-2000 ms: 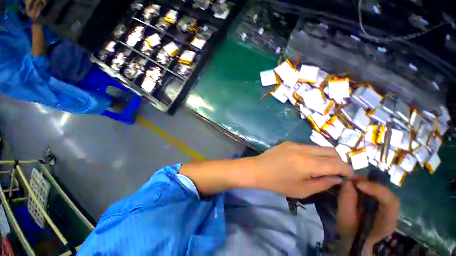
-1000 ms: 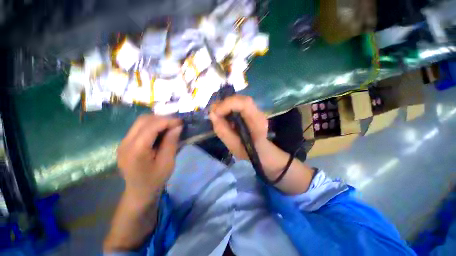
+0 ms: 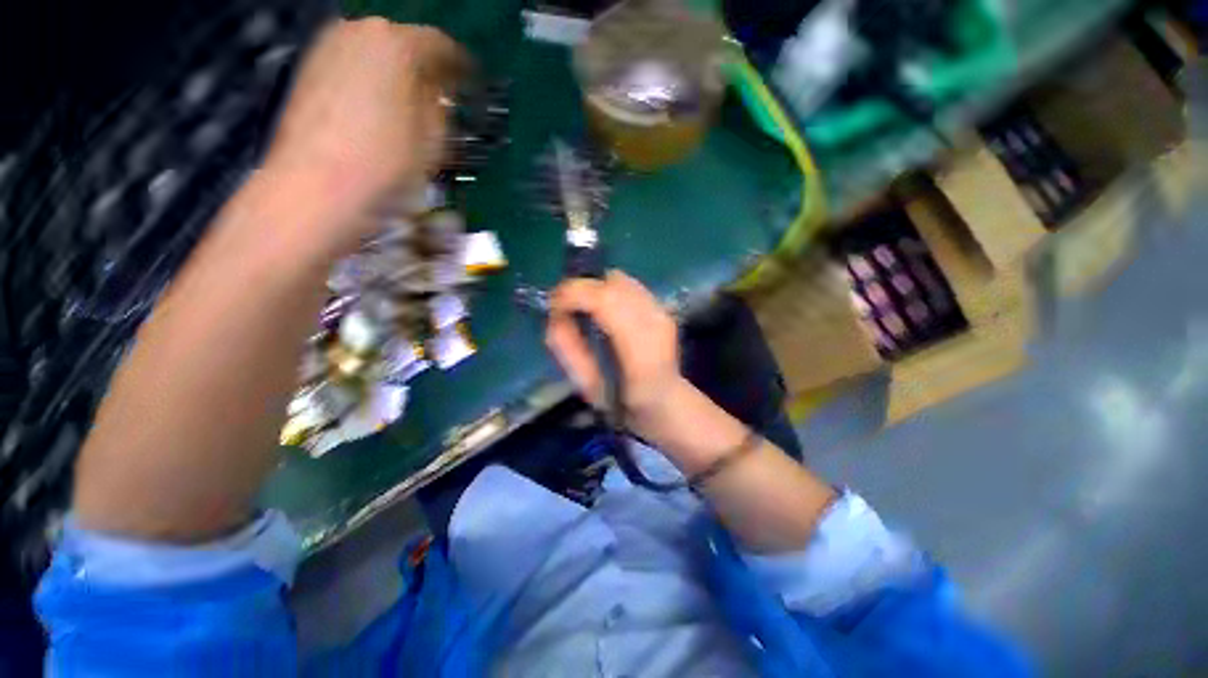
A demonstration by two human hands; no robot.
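Observation:
My right hand (image 3: 620,347) holds the soldering iron (image 3: 582,249) by its black handle near the bench's front edge. Its silver shaft points away from me over the green mat (image 3: 676,219). My left hand (image 3: 378,106) is stretched out over the far side of the mat, blurred, above a small dark heap of loose parts (image 3: 477,130). Its fingertips are at the heap, and whether they hold anything cannot be told. White battery cells with amber edges (image 3: 398,311) lie heaped below my left hand and partly behind my forearm.
A brown-tan tape roll (image 3: 649,93) stands at the back of the mat. A yellow-green cable (image 3: 802,172) hangs over the bench edge beside a green tray (image 3: 914,99). Open cartons (image 3: 987,225) with pinkish items stand at the right. Dark, blurred trays (image 3: 146,186) fill the left.
My left hand has moved from near the front edge out over the far side of the mat. My right hand still holds the iron. The view has turned towards the right end of the bench.

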